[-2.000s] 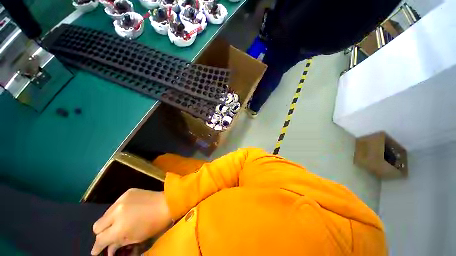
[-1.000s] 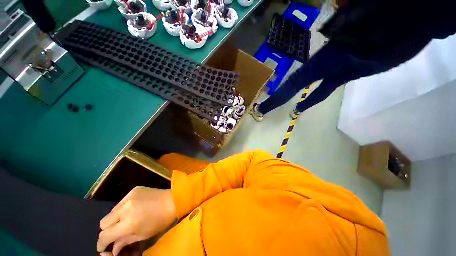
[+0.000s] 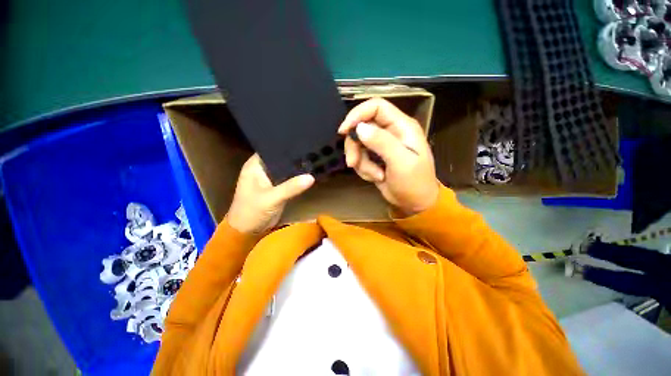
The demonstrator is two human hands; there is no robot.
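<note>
A long dark foam sheet [image 3: 276, 81] runs from the green bench down over an open cardboard box [image 3: 193, 147]. A few open round holes show at its near end. My left hand [image 3: 263, 197] holds the near left corner, thumb on top. My right hand [image 3: 390, 150] is at the near right edge, with a small dark foam pad [image 3: 354, 135] pinched between thumb and finger. Whether the other fingers touch the sheet is hard to tell.
A blue bin [image 3: 55, 198] with white assemblies [image 3: 151, 253] stands at left. At right, waste foam strips [image 3: 563, 95] hang over a second cardboard box [image 3: 460, 147] holding white parts. More white assemblies [image 3: 634, 44] sit on the green bench [image 3: 412, 37]. A person's legs [image 3: 625, 268] show at far right.
The view has swung left and down to the box and blue bin. My left hand has come into view. My right hand is now seen at the sheet's edge with a pad.
</note>
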